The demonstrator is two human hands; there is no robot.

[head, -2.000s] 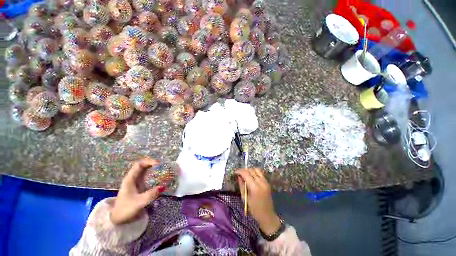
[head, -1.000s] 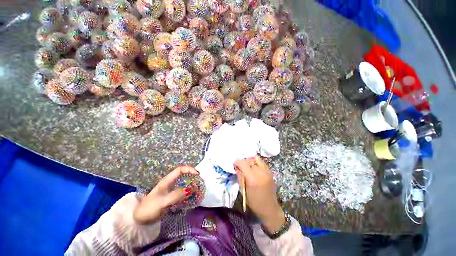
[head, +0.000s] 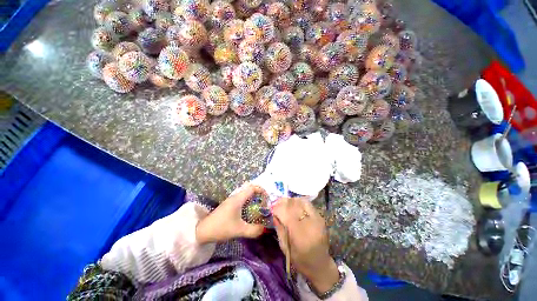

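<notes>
My left hand [head: 232,217] holds a palm-sized decorative ball [head: 255,210] with coloured dots, near the table's front edge. My right hand [head: 303,226] is beside it, its fingertips touching or very near the ball. A thin pale brush stick [head: 287,256] runs down from the right hand's fingers; its tip is hidden. A white crumpled cloth [head: 346,157] and a round white shape [head: 301,164] with blue at its edge lie behind the hands. Many decorative balls [head: 247,76] are heaped at the back.
A heap of clear-white small parts [head: 433,214] lies right of the cloth. Farther right stand a dark pot [head: 468,109], a white cup [head: 487,154] with a stick, a yellow cup [head: 490,195], a metal bowl [head: 491,234] and a red tray [head: 512,94]. A blue crate [head: 70,206] is below left.
The view has shifted, so the table things appear farther right. The right hand has come from over the cloth to the ball, and the two hands are now together.
</notes>
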